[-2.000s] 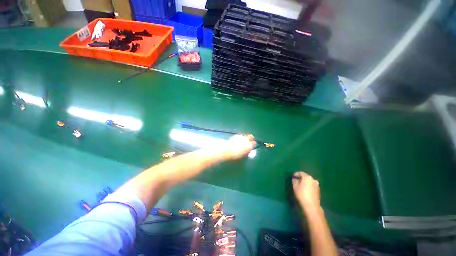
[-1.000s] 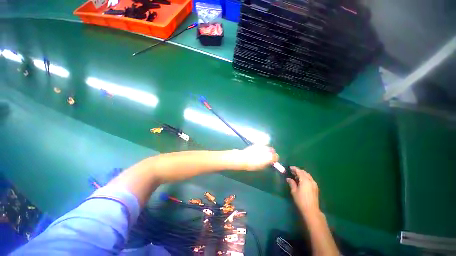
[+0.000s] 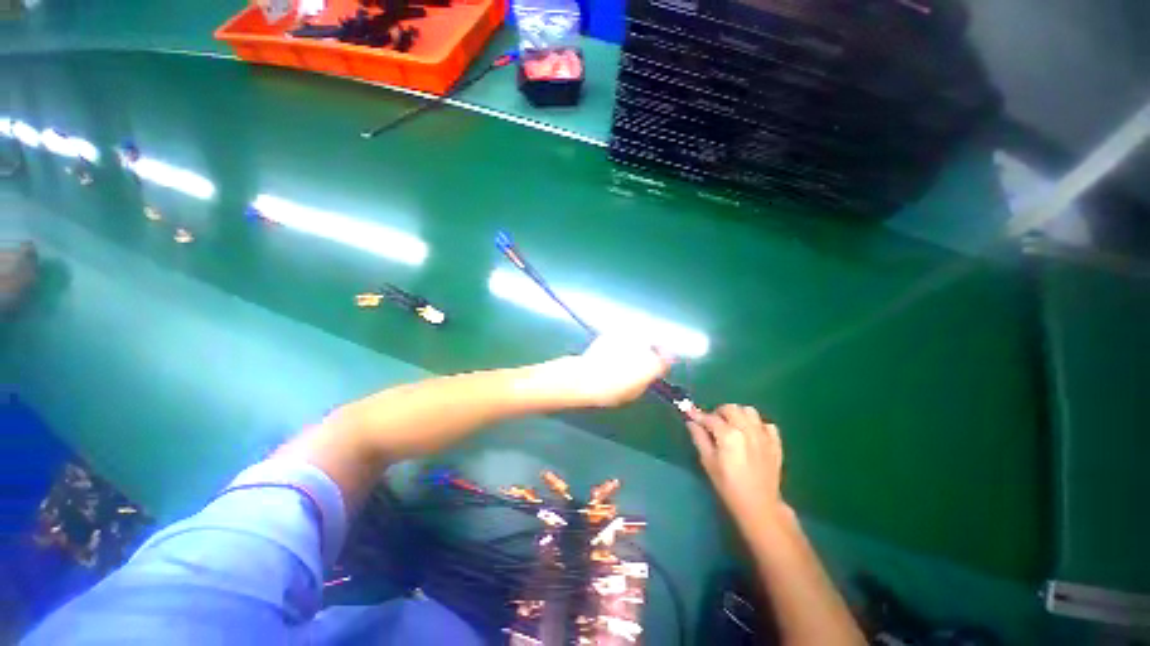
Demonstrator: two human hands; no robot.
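My left hand [image 3: 621,369] is closed around a black cable lead [image 3: 551,293] over the green belt. The lead's blue and red end points to the far left. Its other end comes out past my left hand towards my right. My right hand [image 3: 742,452] pinches the shiny tip end of the same lead with thumb and fingers; the dark piece there is too blurred to name. A bundle of leads [image 3: 530,555] lies before me, with copper and whitish tips at its right and a blue and red tip at its left.
The green conveyor belt [image 3: 883,391] carries another lead with shiny tips [image 3: 404,303]. At the far side are an orange tray [image 3: 429,63] of black parts, a small black box [image 3: 551,91] and black stacked trays [image 3: 782,101]. A dark pile [image 3: 88,511] sits at lower left.
The view has shifted. My right hand has come from apart to the lead's tip end, and the lead has turned from nearly level to slanting. My left hand has kept hold of it.
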